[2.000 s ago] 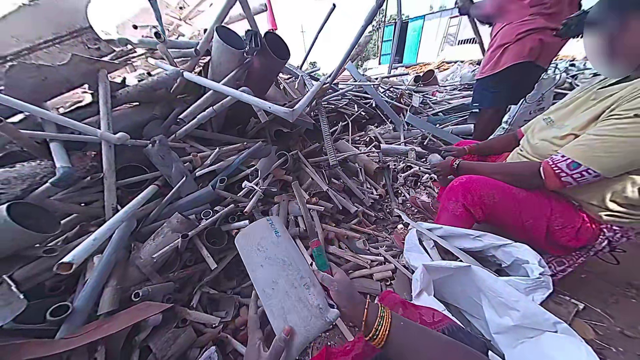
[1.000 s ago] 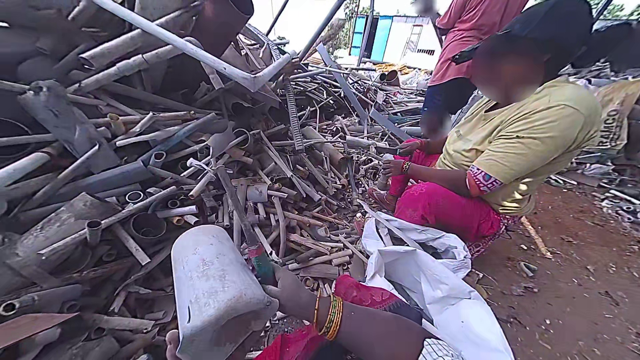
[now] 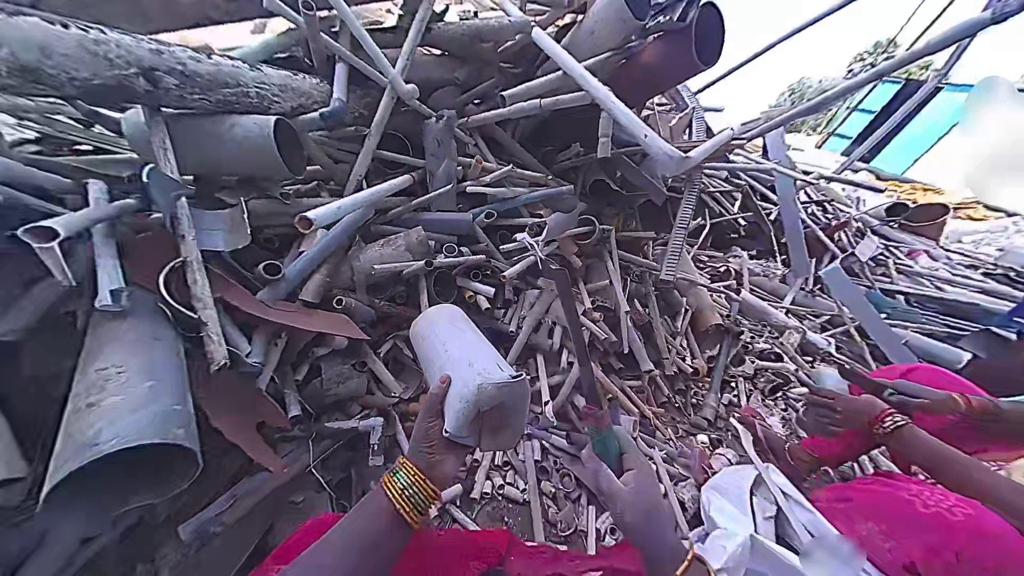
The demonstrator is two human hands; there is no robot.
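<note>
My left hand (image 3: 438, 436), with bangles at the wrist, grips the near end of a short, wide piece of whitish plastic pipe (image 3: 460, 364). Its lower end is torn or dented. To the right, my right hand (image 3: 632, 480) is closed around the green and red handle (image 3: 604, 440) of a long, dark, flat blade (image 3: 574, 336). The blade points up and away over the scrap, apart from the pipe. Short cut pipe pieces (image 3: 512, 476) lie on the ground between and below my hands.
A tall heap of scrap pipes (image 3: 488, 200) rises in front. A large grey pipe (image 3: 132, 392) stands at left. Long pipes (image 3: 616, 96) jut out above. At right, a co-worker's hands (image 3: 840, 412) hold an object, near a white sack (image 3: 744, 504).
The wide pipe piece has been turned and now stands out in front of my left hand, which shows more fully. The view has swung left.
</note>
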